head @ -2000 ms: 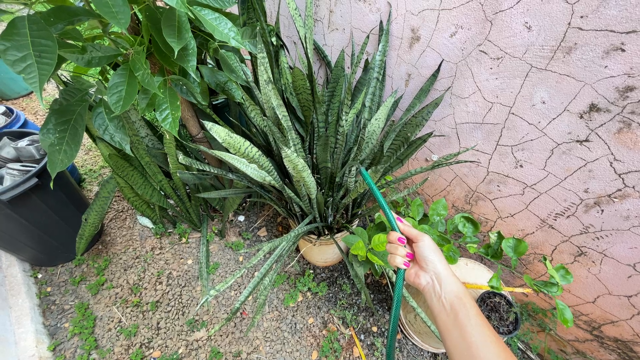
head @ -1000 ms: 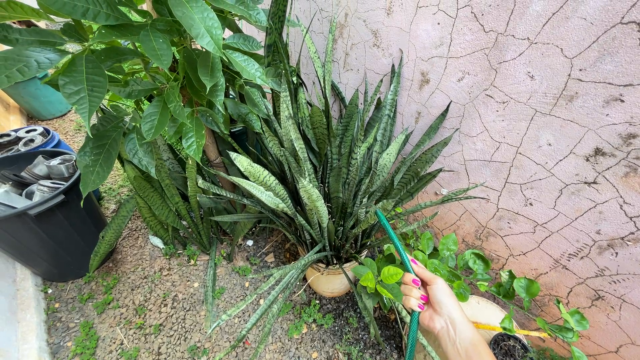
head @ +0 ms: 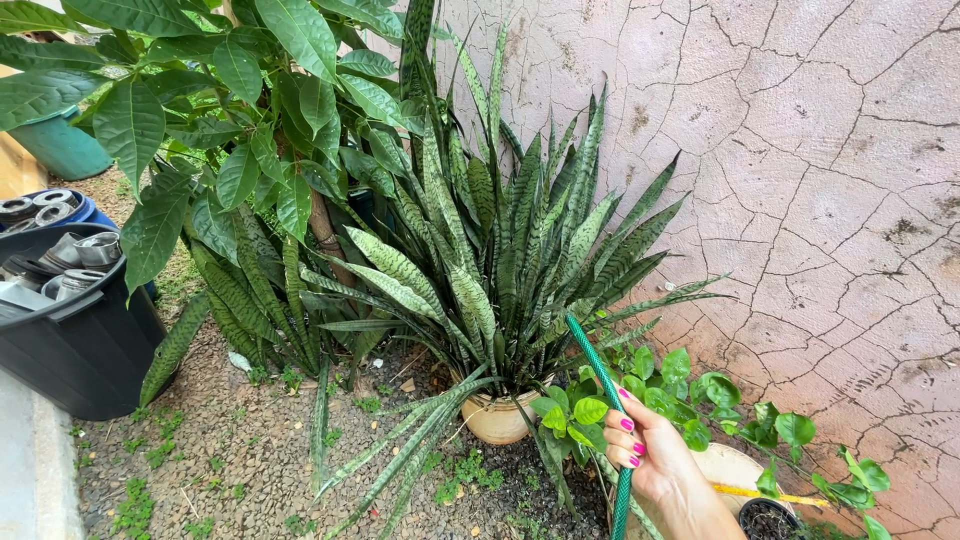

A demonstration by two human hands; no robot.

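Observation:
My right hand [head: 649, 446], with pink nails, is closed around a green garden hose [head: 596, 360] at the lower right. The hose's end points up and left, in front of the lower leaves of a large snake plant [head: 517, 247]. That plant grows in a round clay-coloured pot [head: 499, 418] against the wall. I cannot make out any water leaving the hose. A leafy green vine [head: 675, 382] spreads just behind and to the right of my hand. My left hand is out of view.
A cracked pink wall [head: 810, 187] rises behind the plants. At left stand a black bin [head: 90, 352] of metal parts, a blue container [head: 94, 212] and a green pot [head: 64, 146]. A broad-leafed plant [head: 232, 67] overhangs them. A small dark pot [head: 769, 519] sits lower right on the gravel side.
The view has shifted somewhat, showing more of the bin at left. My right hand keeps its hold on the hose; its end still points up at the snake plant.

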